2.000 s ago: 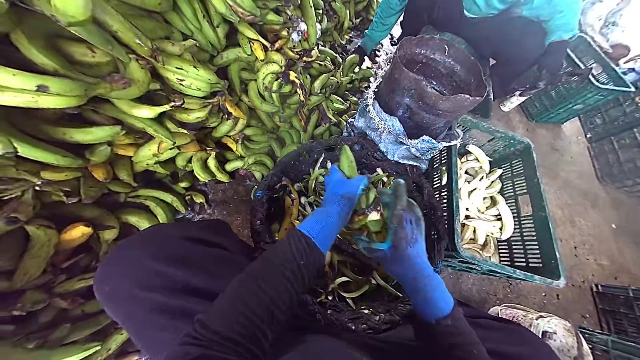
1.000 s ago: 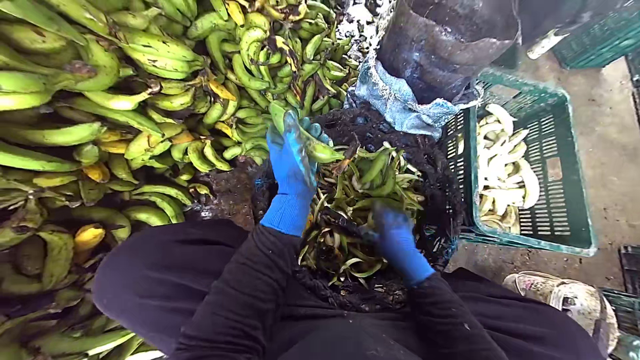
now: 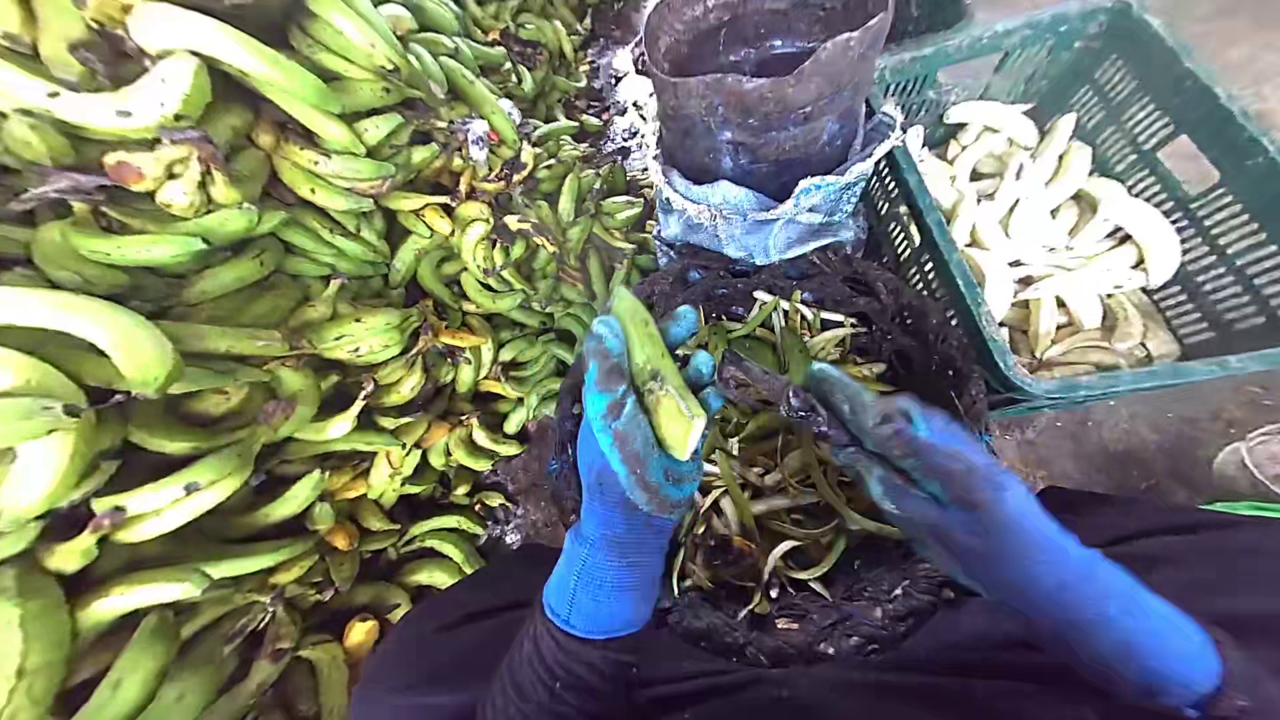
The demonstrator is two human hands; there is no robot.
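Observation:
A green plantain (image 3: 655,375) with a cut, pale lower end lies along the palm of my left hand (image 3: 640,430), its fingers curled around it. My right hand (image 3: 890,440), blurred, grips a dark, dirty knife (image 3: 765,385) whose tip points toward the plantain; the two do not touch. Both hands wear blue gloves with soiled palms. Beneath them, green peel strips (image 3: 790,510) fill a container with a dark, ragged rim (image 3: 900,310) between my legs.
Green plantains (image 3: 340,340) are heaped along the left. A dirty, open cylindrical container (image 3: 760,110) wrapped in blue-white sacking (image 3: 760,215) stands ahead. At the right, a green plastic crate (image 3: 1000,370) holds peeled plantains (image 3: 1060,230).
The plantain, raised across my left fingers a second ago, now lies along the palm. My right hand has come up from the peels. The view has moved closer to the containers.

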